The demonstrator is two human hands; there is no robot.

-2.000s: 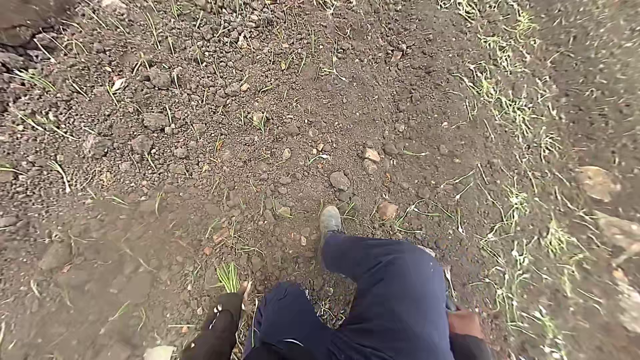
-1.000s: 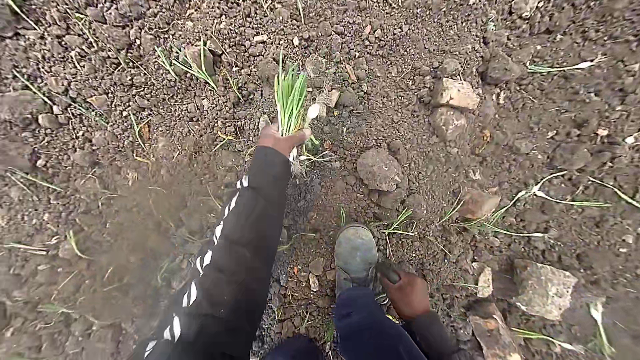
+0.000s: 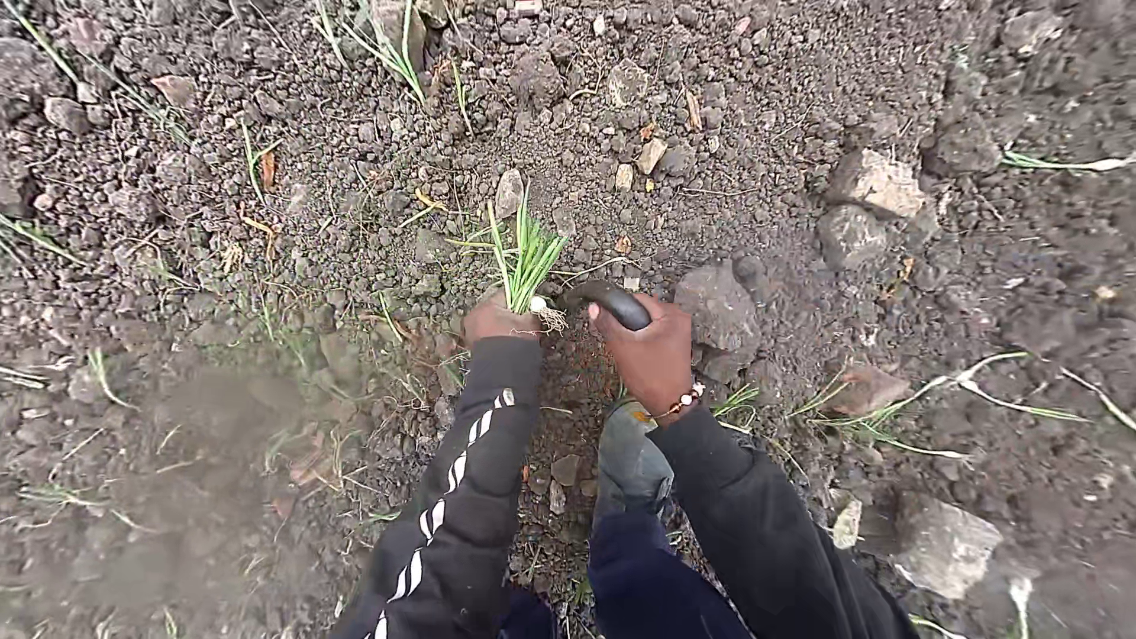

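Observation:
My left hand (image 3: 502, 321) is closed around a bunch of green seedlings (image 3: 529, 257) with a white bulb and pale roots, which look like onion seedlings. Their leaves point away from me, low over the soil. My right hand (image 3: 646, 346), with a beaded bracelet at the wrist, grips a dark curved tool (image 3: 612, 300), its rounded end showing above the fist. The tool's tip points left toward the seedlings' roots; whether it enters the soil cannot be told. Both hands are close together, just beyond my boot (image 3: 634, 457).
Cloddy brown soil (image 3: 355, 248) lies all around. A large stone (image 3: 717, 306) sits right beside my right hand, with paler rocks (image 3: 879, 182) farther right and another rock (image 3: 948, 543) at lower right. Loose seedlings (image 3: 896, 417) lie scattered on both sides.
My right hand has come forward from beside the boot to near my left hand, with the dark tool in it. My left hand still holds the bunch. The view has moved closer to the soil.

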